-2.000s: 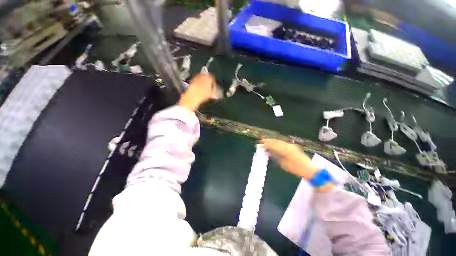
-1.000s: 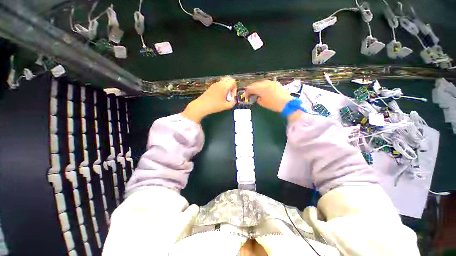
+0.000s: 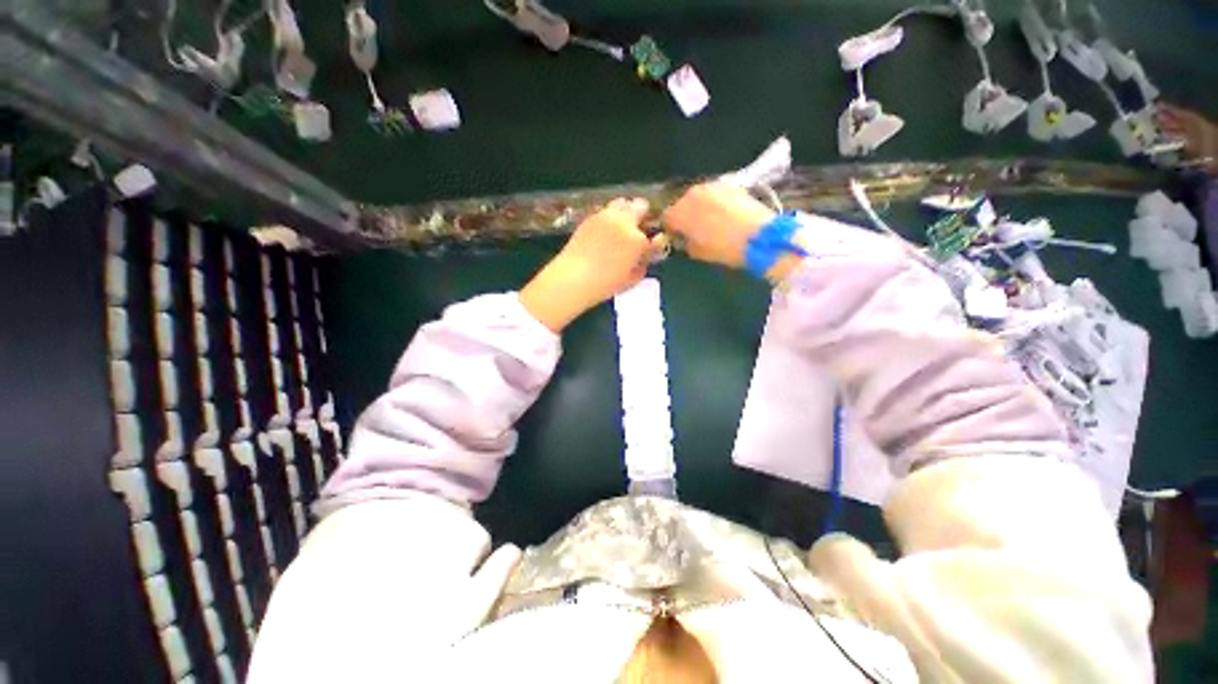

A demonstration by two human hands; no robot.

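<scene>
My left hand (image 3: 608,261) and my right hand (image 3: 719,225) meet fingertip to fingertip just beyond the row of small white housings (image 3: 644,388). Between the fingertips is a small unit, mostly hidden by the fingers; it looks like a circuit board. A white cord bundle (image 3: 765,167) shows just beyond my right hand, over the taped strip. A blue band (image 3: 775,245) is on my right wrist. The board-and-cable pile (image 3: 1055,334) lies on the white sheet (image 3: 788,414) at the right.
Wired units (image 3: 688,90) lie spaced across the far bench. Another person's hand (image 3: 1186,136) is at the far right edge. White spare housings (image 3: 1175,261) are beyond the sheet. A black board (image 3: 54,401) with long white rows is at left, a metal rail (image 3: 174,120) at upper left.
Since the earliest frame my left hand has come back from the far bench to meet my right. Since the last one, a white cord bundle appears beyond my right hand and another person's hand at right.
</scene>
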